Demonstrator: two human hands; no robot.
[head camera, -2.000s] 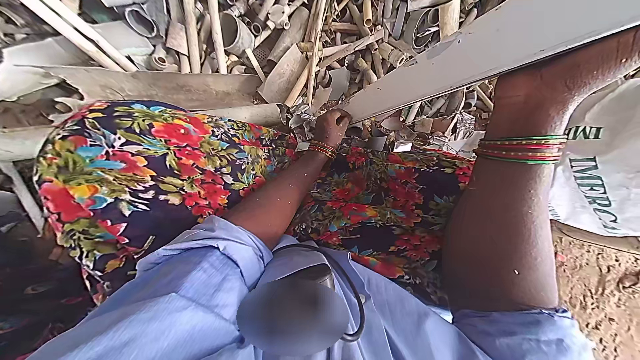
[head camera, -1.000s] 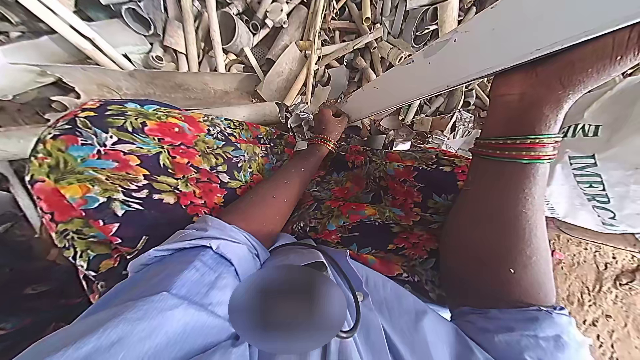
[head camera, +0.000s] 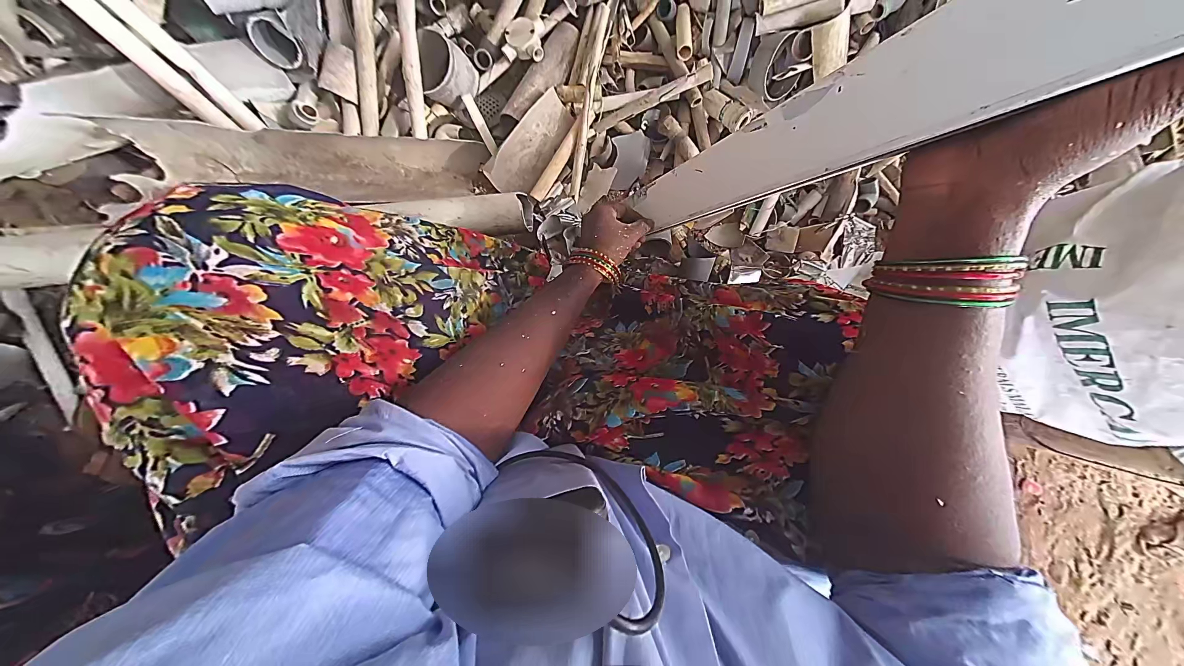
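Note:
A long, pale grey plastic strip (head camera: 860, 102) slants from the centre to the upper right edge. Its narrow lower end meets my left hand (head camera: 612, 228), whose fingers are closed at that tip, over floral cloth covering my legs. At the far upper right my right hand (head camera: 1133, 106) lies along the strip's lower edge; its fingers are cut off by the frame, so its grip cannot be seen. Crumpled shiny scraps (head camera: 558, 222) lie just left of my left hand.
A heap of cut plastic pipes (head camera: 546, 79) and fittings spreads across the top. A long split pipe piece (head camera: 314, 162) lies beyond my legs at the left. A white printed sack (head camera: 1101, 314) rests at the right above bare soil (head camera: 1101, 546).

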